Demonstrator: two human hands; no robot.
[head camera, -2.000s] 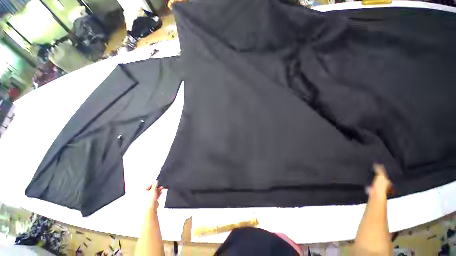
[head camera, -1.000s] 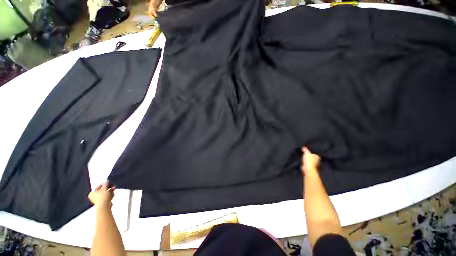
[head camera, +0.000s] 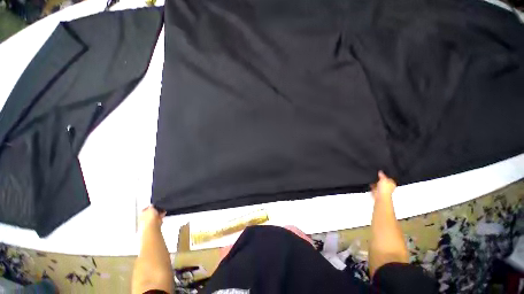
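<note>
A large black fabric ply (head camera: 270, 115) lies over the white table, smooth at the left and rippled at the centre and right. My left hand (head camera: 151, 215) grips its near left corner. My right hand (head camera: 383, 186) grips its near edge further right, beside a fold. The fingertips of both hands are partly hidden by the cloth. The ply's near edge lies almost along the edge of the black fabric under it.
Separate cut black pieces (head camera: 51, 115) lie at the left, across a white gap. A pale yellow bar (head camera: 230, 227) lies at the near edge of the white tabletop (head camera: 118, 166). Scraps (head camera: 459, 247) litter the floor below.
The ply's left corner has moved from out over the white gap to the lay's corner. Its left edge now runs straight and the cloth is flatter. Both hands still hold it.
</note>
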